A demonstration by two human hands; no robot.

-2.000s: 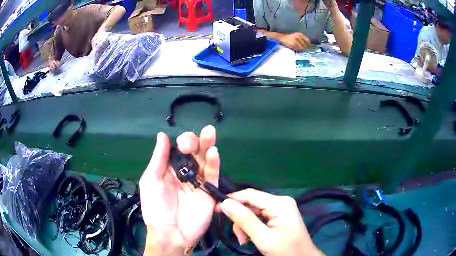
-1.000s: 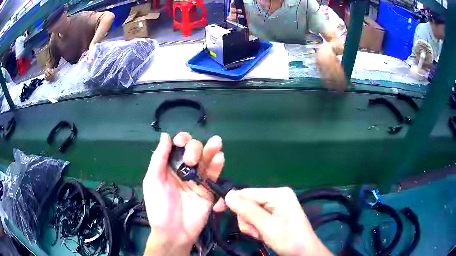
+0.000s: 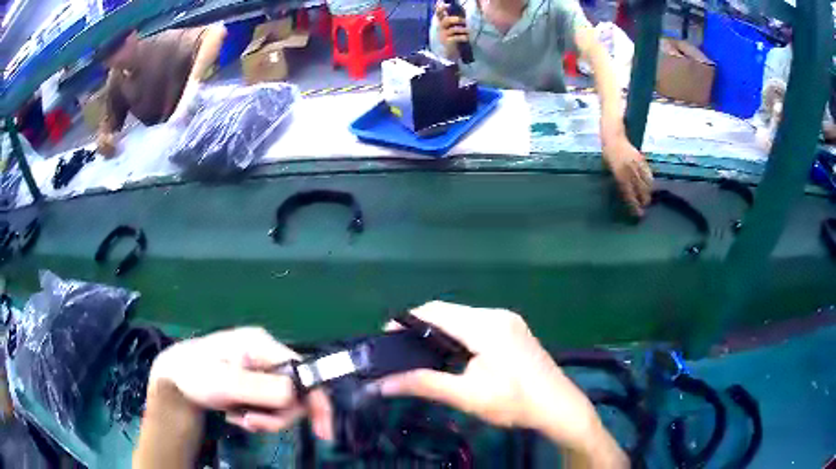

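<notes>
A black headband section (image 3: 390,355) with a shiny, light-reflecting flat part at its left is held level between my two hands above the near bench. My left hand (image 3: 234,380) grips its left end with bent fingers. My right hand (image 3: 495,371) holds the right part, thumb below and fingers above. The slim black tool cannot be made out; whether it is in my right hand is hidden. Dark bands and wires lie blurred below the hands.
Other headbands (image 3: 316,197) lie along the green belt (image 3: 440,293). A person's hand (image 3: 631,181) reaches onto the belt at right. A plastic bag (image 3: 69,348) lies at near left. More bands (image 3: 747,426) and a blue loop (image 3: 674,362) lie at near right. A blue tray (image 3: 376,133) stands opposite.
My left hand has turned from palm-up to gripping from the left. My right hand has moved up onto the band, now held level. The person opposite has reached onto the belt.
</notes>
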